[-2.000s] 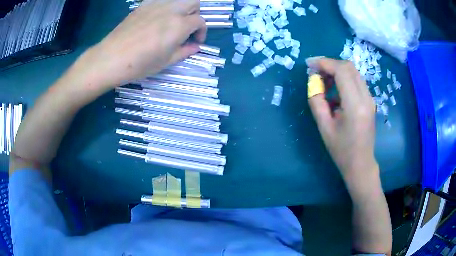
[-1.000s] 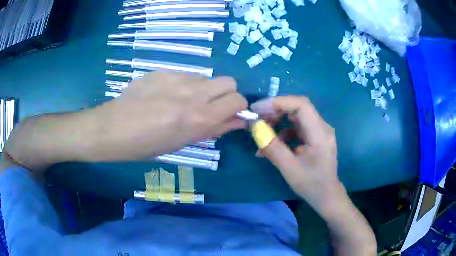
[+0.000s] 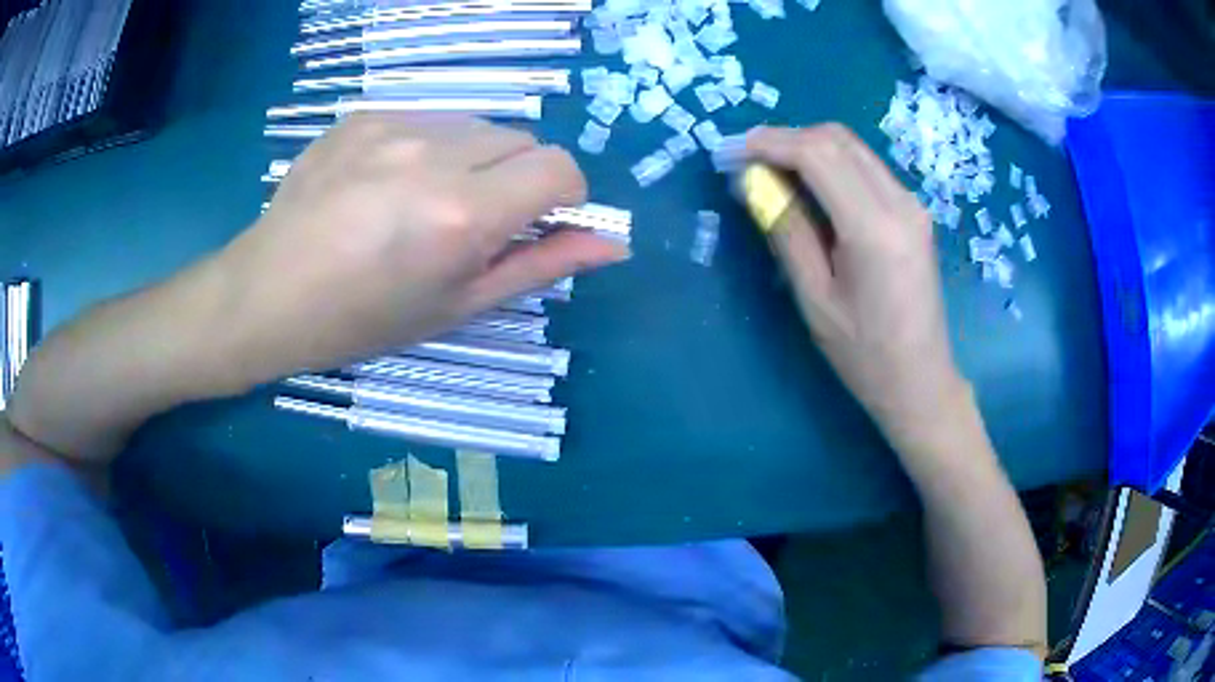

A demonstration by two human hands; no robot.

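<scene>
My left hand (image 3: 426, 227) is over the row of silver metal tubes (image 3: 460, 400) and pinches a metal tube (image 3: 597, 221), whose end sticks out past the fingertips to the right. My right hand (image 3: 859, 260), with a yellow covering (image 3: 766, 197) on the thumb, pinches a small translucent plastic piece (image 3: 732, 152) beside the larger pile of translucent pieces (image 3: 653, 51). The two hands are apart. A single translucent piece (image 3: 705, 237) lies on the green mat between them. The left hand hides the middle of the tube row.
A smaller pile of translucent pieces (image 3: 943, 144) lies below a clear plastic bag (image 3: 1006, 51). A blue bin (image 3: 1157, 293) is at the right edge, a black tray of rods (image 3: 133, 93) at upper left. A short tube (image 3: 433, 533) is taped at the bench's near edge.
My hands met over the mat one second ago and are now apart. My right hand has moved up and right towards the larger pile. My left hand has moved up and left with a tube.
</scene>
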